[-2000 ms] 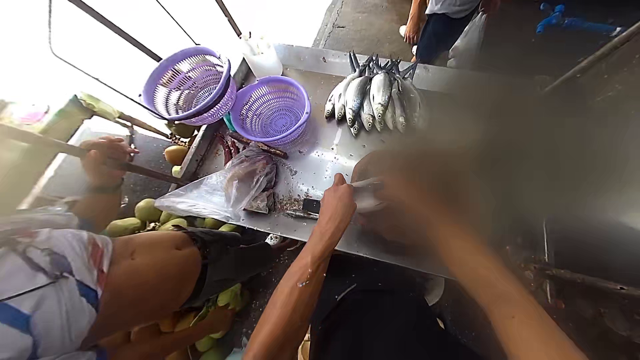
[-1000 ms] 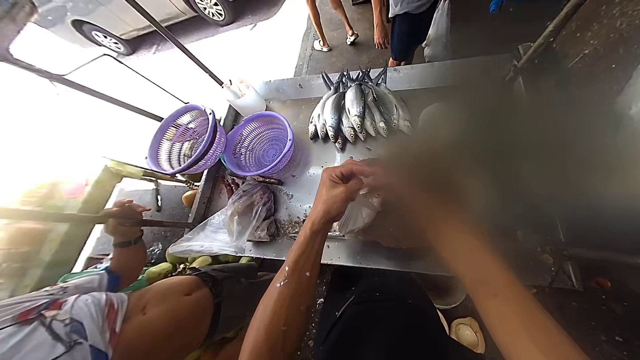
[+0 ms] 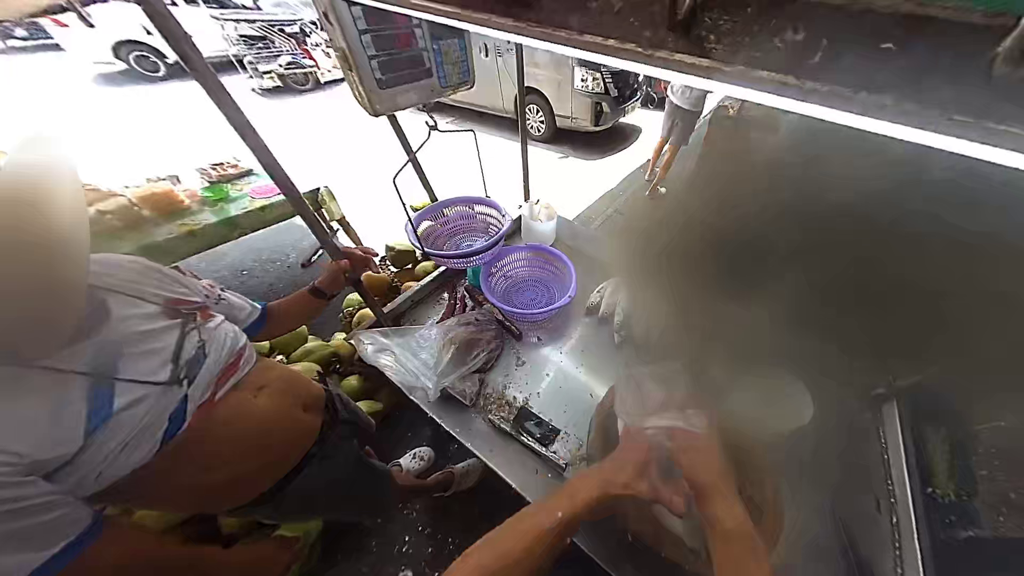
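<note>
At the lower right of the head view, my left hand (image 3: 644, 472) and my right hand (image 3: 704, 460) are close together at a translucent plastic bag (image 3: 660, 400), both closed on it. A blur over the right side hides part of my right hand and what the bag holds. Beneath them is a round wooden board (image 3: 600, 428), partly hidden. Left of my hands a dark-bladed knife (image 3: 538, 426) lies on the metal table (image 3: 580, 352). Farther back, silvery fish (image 3: 610, 304) show at the edge of the blur.
Two purple plastic baskets (image 3: 528, 282), a white container (image 3: 538, 224) and a clear plastic bag (image 3: 424, 352) with dark contents stand or lie toward the left. A hanging scale (image 3: 408, 56) is above. A person (image 3: 264, 400) stands at the left, holding a pole, near green coconuts (image 3: 316, 352).
My hands were at a small bag over the board one second ago and are now lower, gripping it together. The view has swung left and up, bringing the hanging scale in.
</note>
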